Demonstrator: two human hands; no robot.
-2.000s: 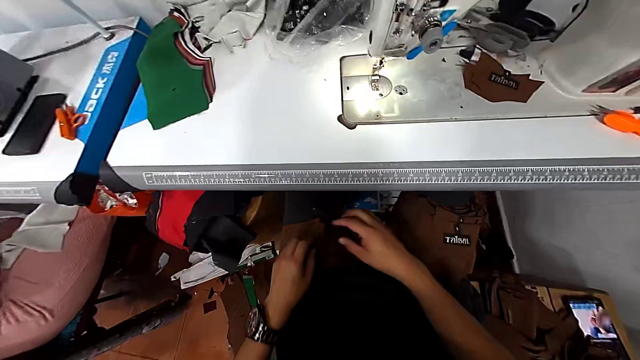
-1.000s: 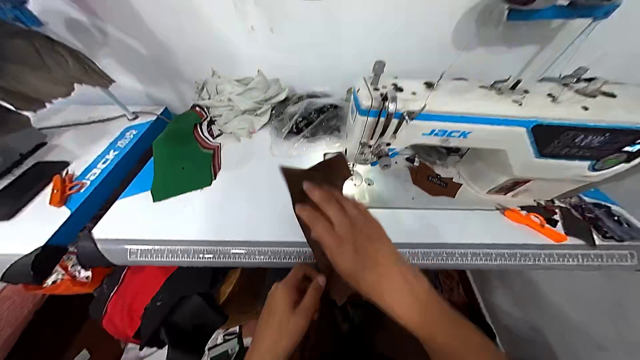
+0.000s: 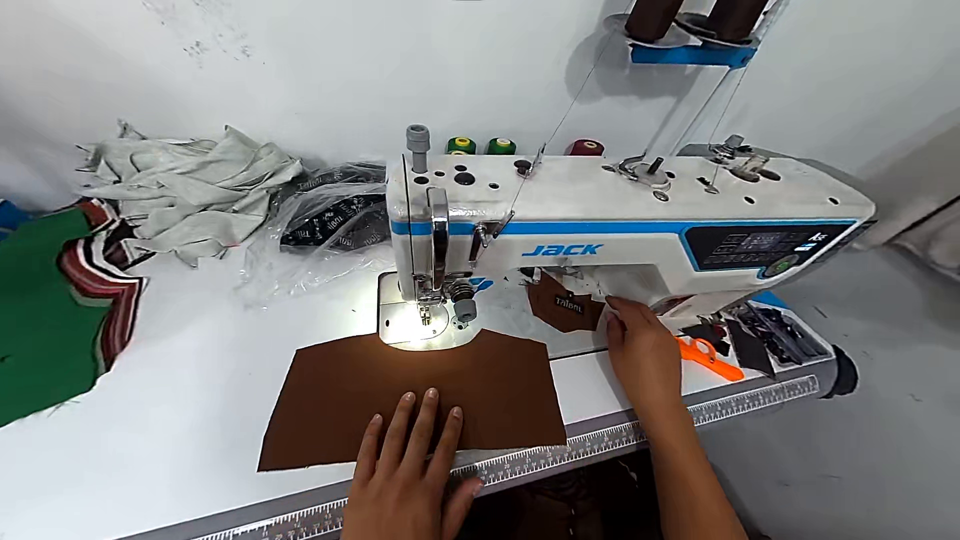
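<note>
A brown fabric panel (image 3: 330, 397) with a curved notch lies flat on the table, its notch just in front of the needle plate of a Jack sewing machine (image 3: 630, 202). My left hand (image 3: 409, 465) rests on the panel near its front edge, fingers spread, gripping nothing. Under the machine's arm lies a smaller brown fabric piece (image 3: 547, 300) bearing a dark label (image 3: 568, 304). My right hand (image 3: 645, 345) is at that piece's right edge, thumb and forefinger close together; whether they pinch it cannot be told. The lit presser foot (image 3: 425, 315) stands behind the notch.
Orange-handled scissors (image 3: 709, 360) lie right of my right hand, beside a tray of small tools (image 3: 780, 337). Green fabric pieces with striped edges (image 3: 45, 315), crumpled pale cloth (image 3: 195, 187) and a clear plastic bag (image 3: 330, 217) lie left of the machine. A measuring tape (image 3: 600, 442) runs along the table's front edge.
The brown panel, raised in my hands a second ago, now lies flat on the table. My right hand has moved right to the labelled piece. The view has swung toward the machine.
</note>
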